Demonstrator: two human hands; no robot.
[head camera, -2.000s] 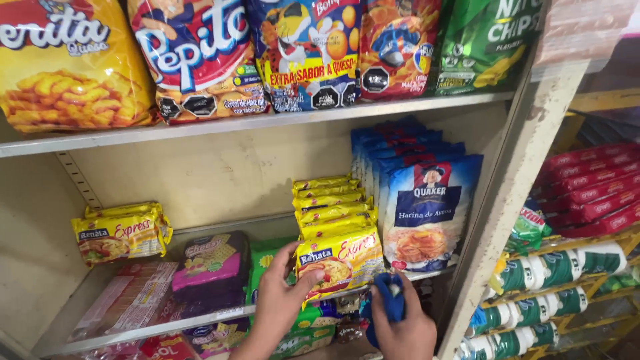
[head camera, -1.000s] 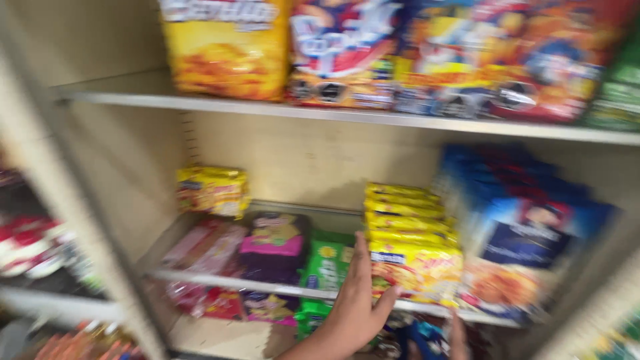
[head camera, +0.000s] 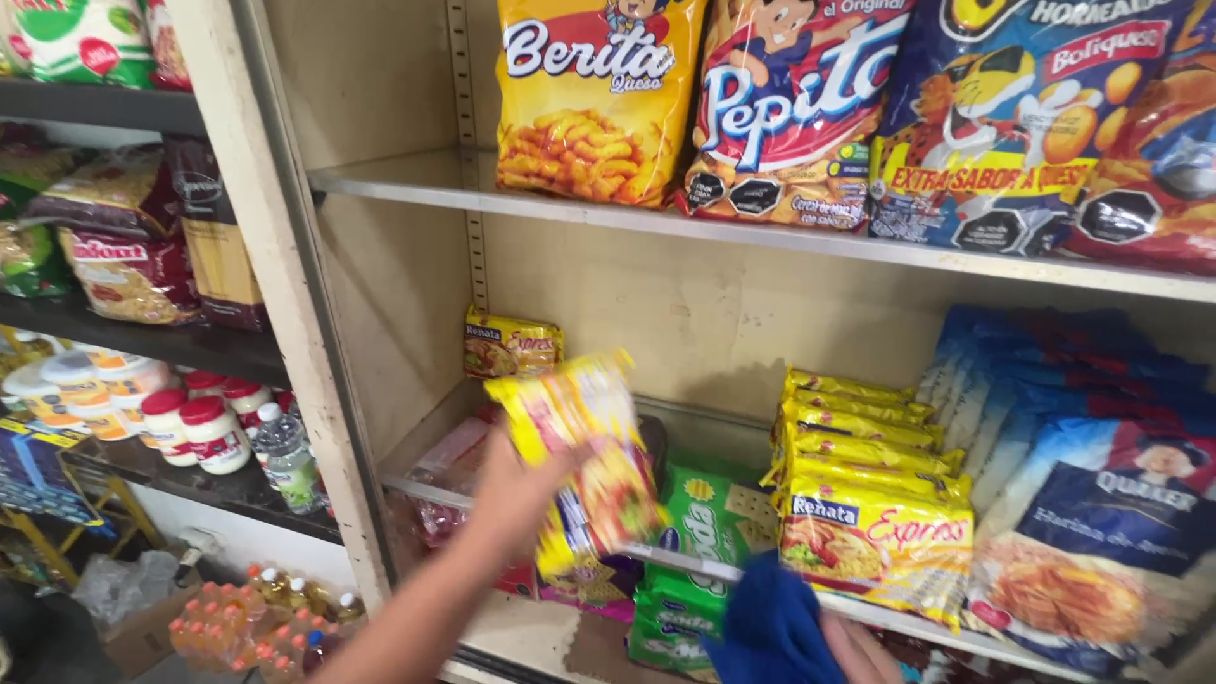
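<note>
My left hand (head camera: 537, 480) grips a yellow noodle packet (head camera: 608, 484), blurred, in front of the lower shelf. Another yellow noodle packet (head camera: 513, 344) stands in the back left corner, behind the held one. My right hand (head camera: 855, 651), partly cut off at the bottom edge, holds a blue cloth (head camera: 779, 627) just below the row of yellow noodle packets (head camera: 879, 541). That row leans in a line on the shelf. To its right stand blue and white oat flour bags (head camera: 1092, 532).
Large snack bags (head camera: 589, 104) fill the metal shelf above (head camera: 617, 217). Green soda cracker packs (head camera: 679, 617) lie below the lower shelf edge (head camera: 703, 565). A cream upright post (head camera: 285, 285) parts this unit from shelves with red-lidded jars (head camera: 217, 432). Orange drink bottles (head camera: 228, 622) stand low at left.
The view has swung left. My left hand, at the front of the noodle row earlier, is now left of it with a packet. The corner, which held some packets two seconds ago, now shows one behind my hand.
</note>
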